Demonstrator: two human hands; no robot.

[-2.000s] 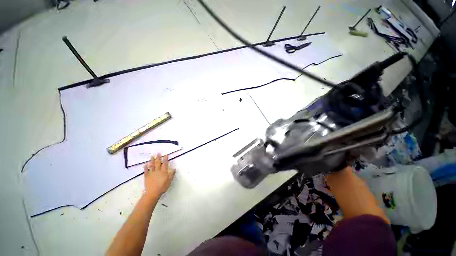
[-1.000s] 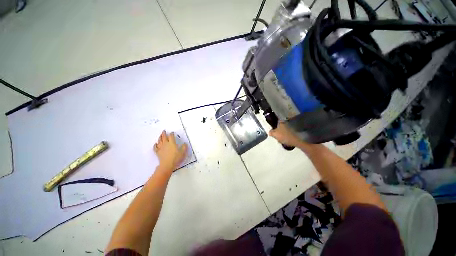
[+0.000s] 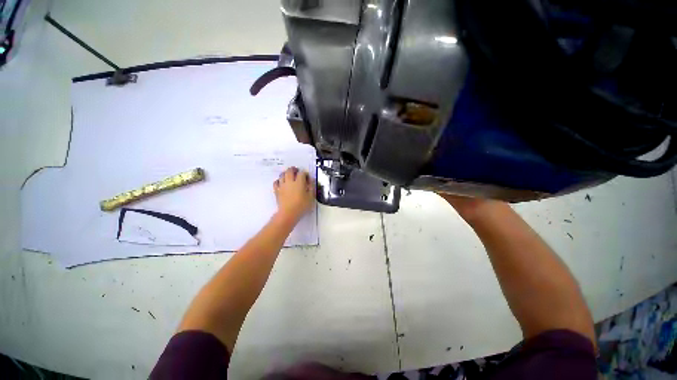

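The straight knife cutting machine (image 3: 416, 111) looms large at upper right, its silver and blue motor near the camera. Its base plate (image 3: 360, 191) is at the right end of the fabric lay (image 3: 178, 141); the motor hides most of the blade. My left hand (image 3: 295, 194) rests on the lay's top sheet just left of the base plate, holding nothing. My right hand (image 3: 471, 208) is under the motor at the machine's handle side, its fingers and the handle hidden. A yellow stick (image 3: 152, 190) and a small offcut with a dark curved strip (image 3: 157, 228) lie on the lay.
A lay clamp (image 3: 121, 76) with a long rod grips the lay's far left edge. Black cable (image 3: 638, 159) loops over the motor. The table (image 3: 326, 312) has a seam and small scraps near me. Fabric waste (image 3: 642, 330) is below its edge at lower right.
The machine has come upright and its base plate is now against the lay's right end. My left hand has gone from beside the offcut to that end. The view has shifted.
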